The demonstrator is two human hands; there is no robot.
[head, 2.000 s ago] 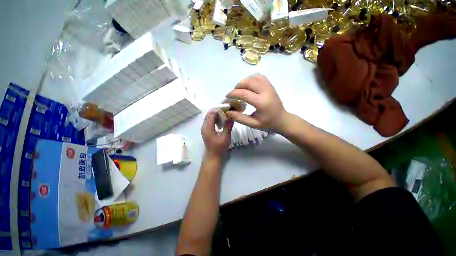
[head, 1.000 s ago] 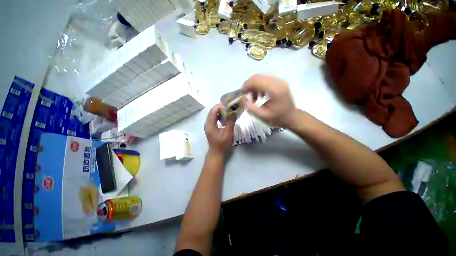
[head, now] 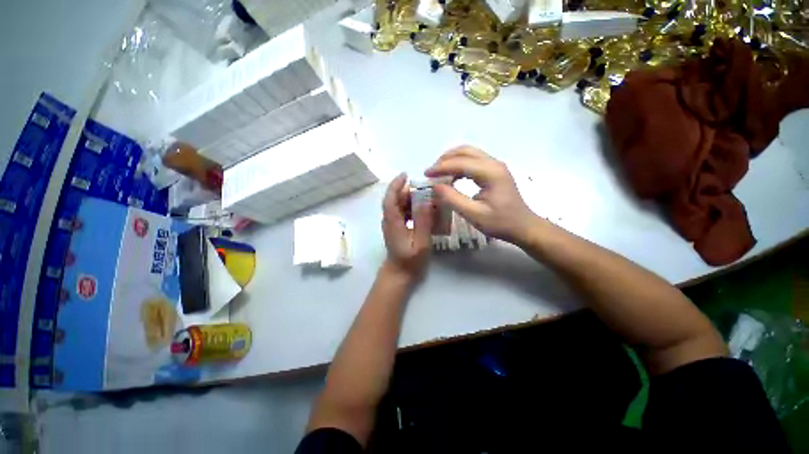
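My left hand holds a small white carton upright between thumb and fingers at the middle of the table. My right hand has its fingertips on the carton's top end. Whether a bottle is inside cannot be seen. Slim white inserts lie fanned in a row just below my right hand and are partly covered by it. A few white cartons stand together to the left of my left hand.
Long rows of packed cartons stand at left. Filled bottles are heaped at the back, beside a rust-brown cloth. A drink can, a black phone and a light blue printed carton lie at left. The table edge runs nearest me.
The bottle end seen at the carton's opening no longer shows. My right fingers have come onto the carton's top. The whole view has shifted a little.
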